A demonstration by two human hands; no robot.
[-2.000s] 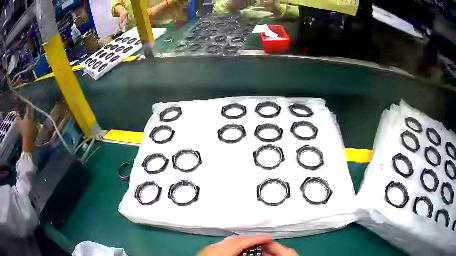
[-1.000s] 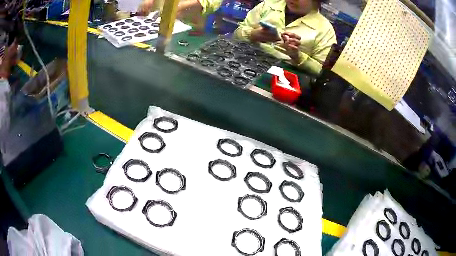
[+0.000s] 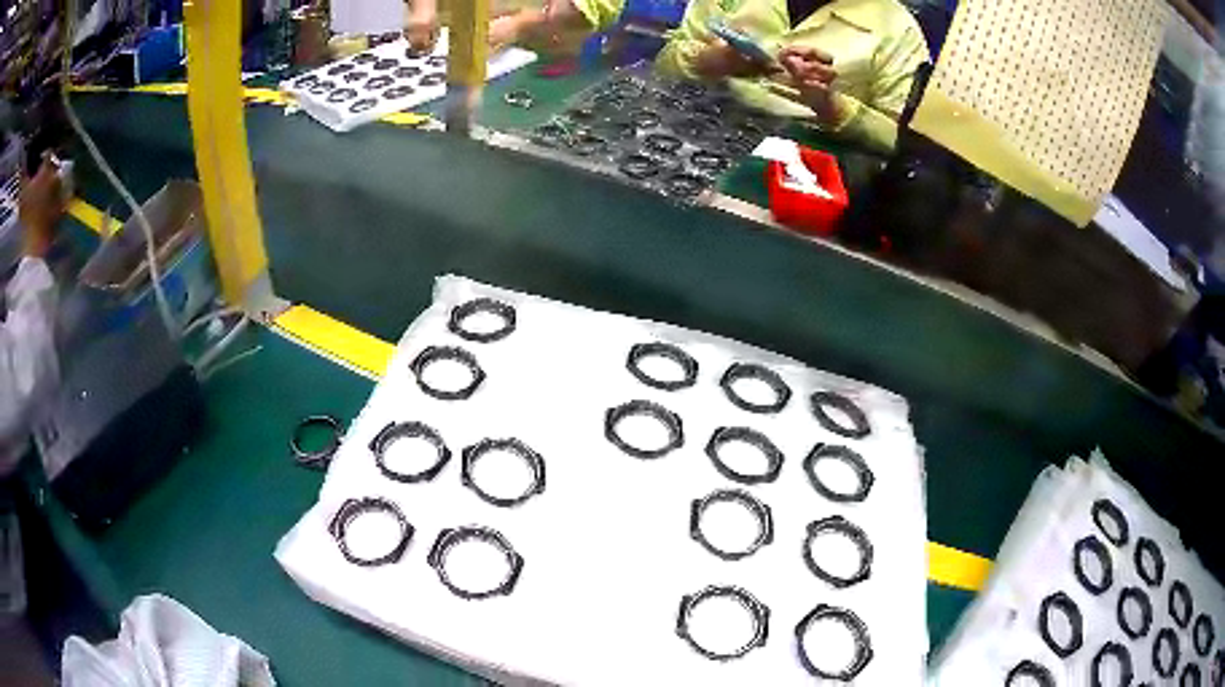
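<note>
The left tray stack (image 3: pixel 591 537) lies straight ahead, a white soft-edged slab with its near edge partly cut off by the frame. Black rings sit on it in two spaced groups, with a bare gap between them; one ring (image 3: pixel 504 471) is in the left group. A lone ring (image 3: pixel 317 440) lies on the green surface just left of the slab. The right tray stack (image 3: pixel 994 642) shows at the lower right with closer rows of rings. Neither of my hands is in the picture.
A yellow post (image 3: pixel 226 161) stands at the left. Beyond the yellow tape runs a dark green belt (image 3: pixel 564 228). Across it are a red bin (image 3: pixel 807 191), a ring tray and people in yellow sleeves. A pale cloth (image 3: pixel 164 652) shows at the lower left.
My hands, at the bottom edge two seconds ago with small dark parts between them, are out of view. The view has tilted and shifted. The rings on the left stack show the same layout.
</note>
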